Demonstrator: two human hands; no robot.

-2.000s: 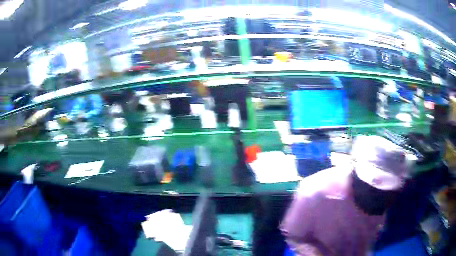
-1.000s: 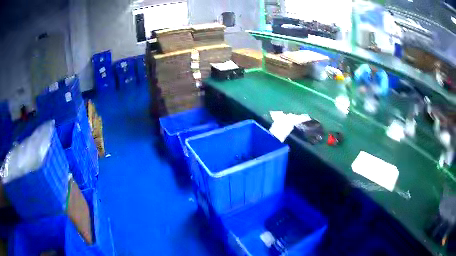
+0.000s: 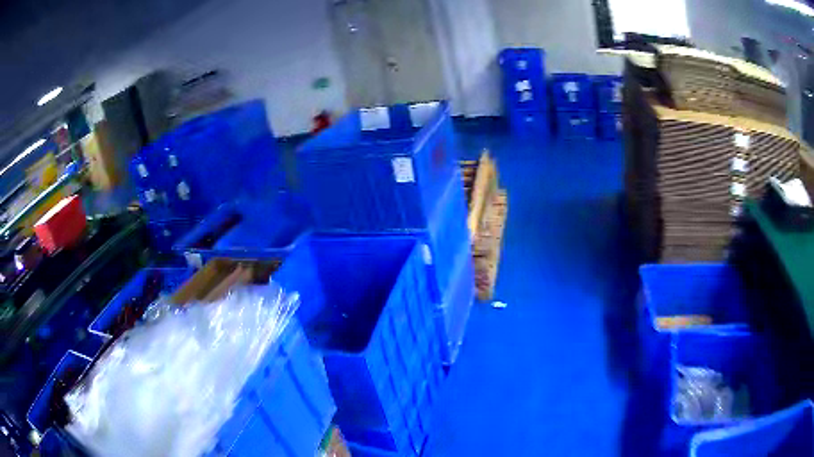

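Observation:
Neither of my hands is in the picture. Nearest in front of me at the lower left, a large blue crate (image 3: 281, 393) is heaped with clear plastic bags or film (image 3: 192, 370). Beside it, an open blue crate (image 3: 384, 375) shows a dark inside. Behind that stands a stack of blue crates with white labels (image 3: 375, 183). At the lower right, an open blue crate (image 3: 754, 379) holds some clear plastic.
A glossy blue floor aisle (image 3: 553, 268) runs between the crates. Flat cardboard (image 3: 701, 187) is stacked high on the right beside a green bench edge (image 3: 790, 254). Wooden pallets (image 3: 486, 236) stand upright by the left crates. More blue crates (image 3: 524, 94) stand at the back wall.
My view has swung left, from the long green bench and a person in pink to the crates and aisle. The cardboard stack now shows at the right, and the plastic-filled crate is larger.

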